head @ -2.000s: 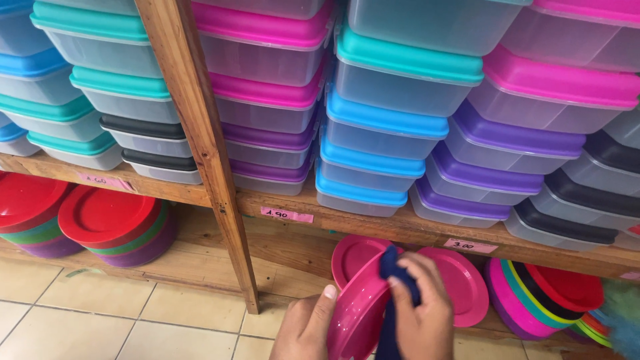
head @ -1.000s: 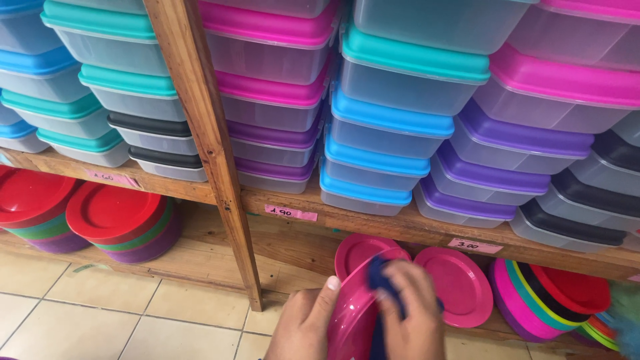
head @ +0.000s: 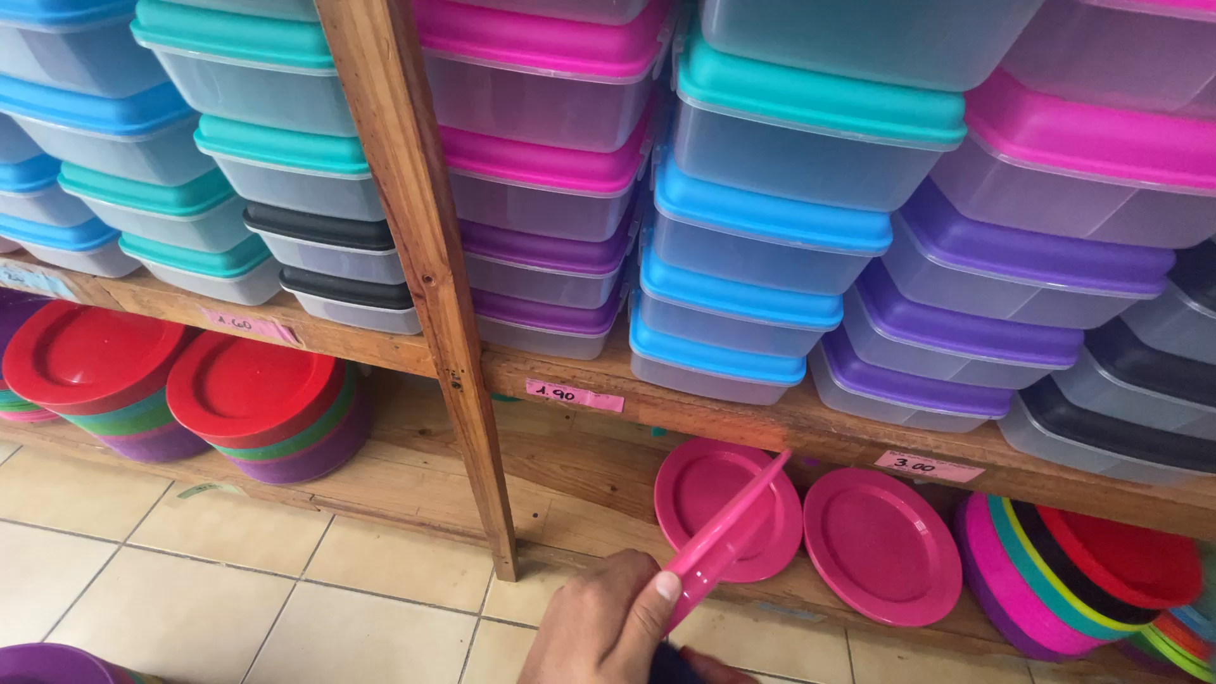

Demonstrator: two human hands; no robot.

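My left hand (head: 608, 617) grips a pink plastic plate (head: 727, 527) by its rim, with the thumb on the near face; the plate is tilted nearly edge-on. Low behind it, at the bottom edge, a small part of my right hand (head: 714, 669) shows beside a dark blue cloth (head: 671, 665); its fingers are mostly hidden. Beyond the held plate, one pink plate (head: 689, 475) lies on the low wooden shelf, partly covered by it from this view. Another pink plate (head: 883, 546) lies just to its right.
Lidded plastic containers (head: 769, 242) stand stacked on the wooden shelf (head: 665, 404) above. A wooden post (head: 427, 237) rises left of my hands. Stacks of red-topped plates (head: 261, 389) sit at lower left, multicoloured plates (head: 1031, 570) at lower right. A purple item (head: 57, 665) is at the bottom left corner.
The right hand and blue cloth, earlier against the plate's face, have moved down toward the bottom edge. The held plate has turned more edge-on.
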